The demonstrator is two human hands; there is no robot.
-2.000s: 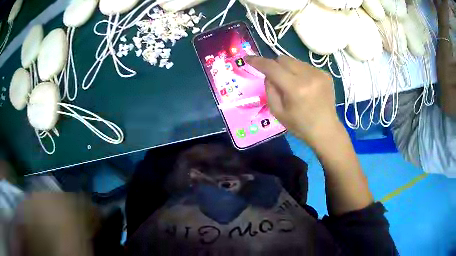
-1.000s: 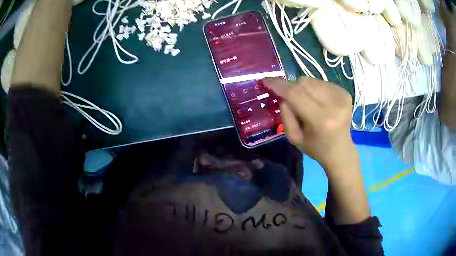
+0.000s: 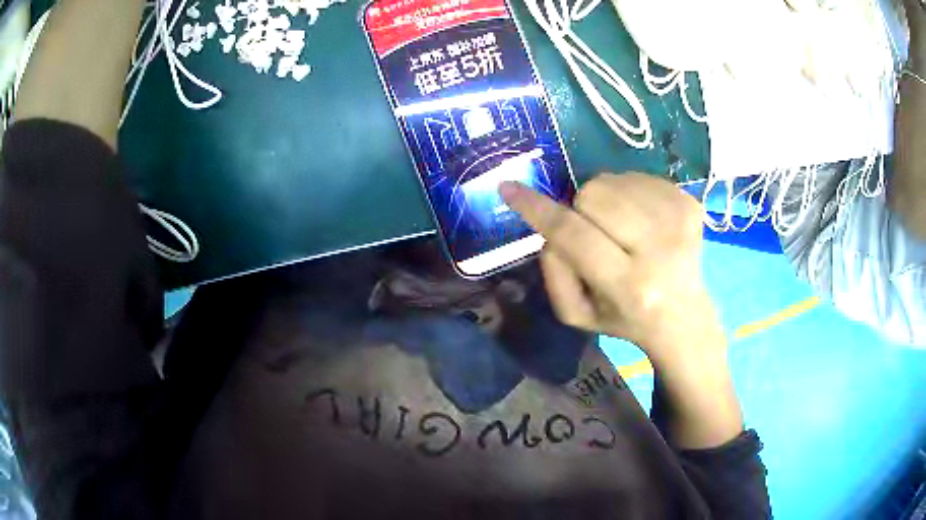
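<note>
A smartphone (image 3: 467, 132) lies on the dark green bench (image 3: 294, 168) with its screen lit. The screen shows a red banner, large white characters and a bright blue picture. The phone's top end is near the upper picture edge. My right hand (image 3: 624, 249) is over the phone's lower right side, with its index finger extended to the screen and the other fingers curled. It holds nothing. My left hand is out of the picture beyond the top left; only the forearm and dark sleeve show.
Small white pieces (image 3: 264, 36) lie scattered at the upper left. Cream devices (image 3: 701, 41) with tangled cords are heaped at the upper right, over a white sheet (image 3: 792, 137). A cord loop (image 3: 175, 232) lies near the left bench edge. Another person's arm and grey clothing are at the right.
The screen has changed from a pink icon page to a dark red player page, then to the present picture. My left forearm has come in at the left. The bench view has shifted upward.
</note>
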